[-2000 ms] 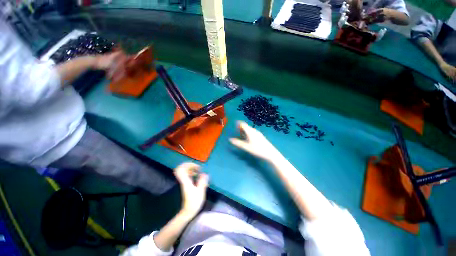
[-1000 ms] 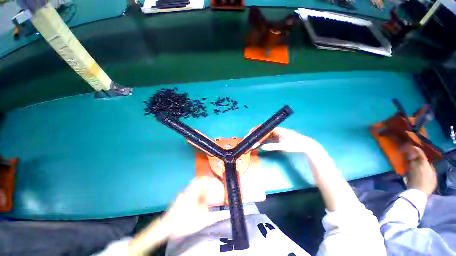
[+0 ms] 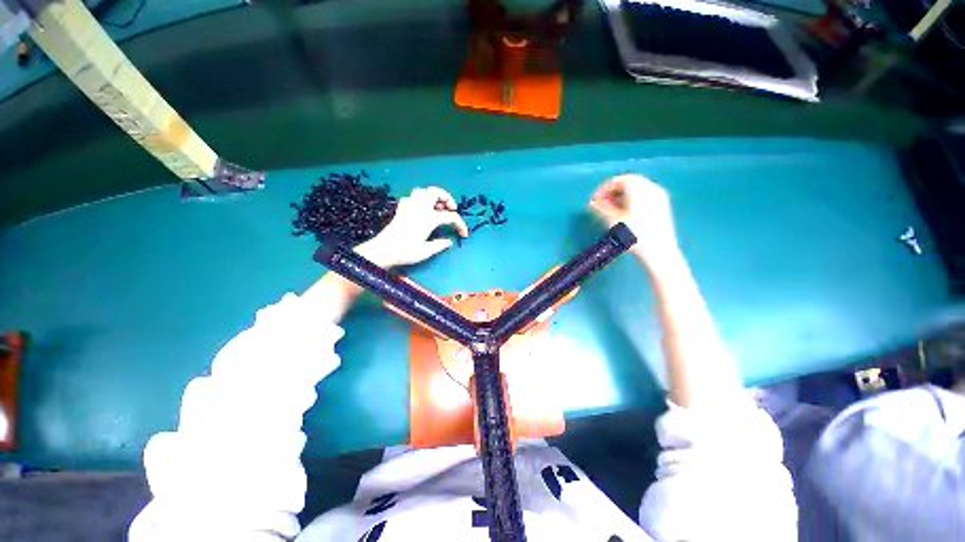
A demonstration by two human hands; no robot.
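A black three-arm assembly [image 3: 485, 340] sits on an orange fixture [image 3: 439, 397] in front of me. Two arms point up and outward, the third towards my lap. A pile of small black fittings [image 3: 341, 210] lies beyond the left arm, with a thin scatter [image 3: 485, 212] to its right. My left hand [image 3: 423, 224] is over the near edge of the scatter, fingers bent; whether it pinches a piece is unclear. My right hand [image 3: 635, 210] is curled above the bench just beyond the right arm's tip; its palm is hidden and any small part in it cannot be made out.
A yellowish taped post [image 3: 127, 95] stands at upper left. Another orange fixture [image 3: 510, 93] and a pale tray of black bars [image 3: 635, 66] are across the dark green strip. An orange edge [image 3: 8, 386] shows at far left. A person's sleeve [image 3: 894, 466] is at lower right.
My left hand has moved from beside the fixture up to the small fittings. My right hand has left the right arm and moved up beyond its tip. The neighbour's fixture on the right is gone from view.
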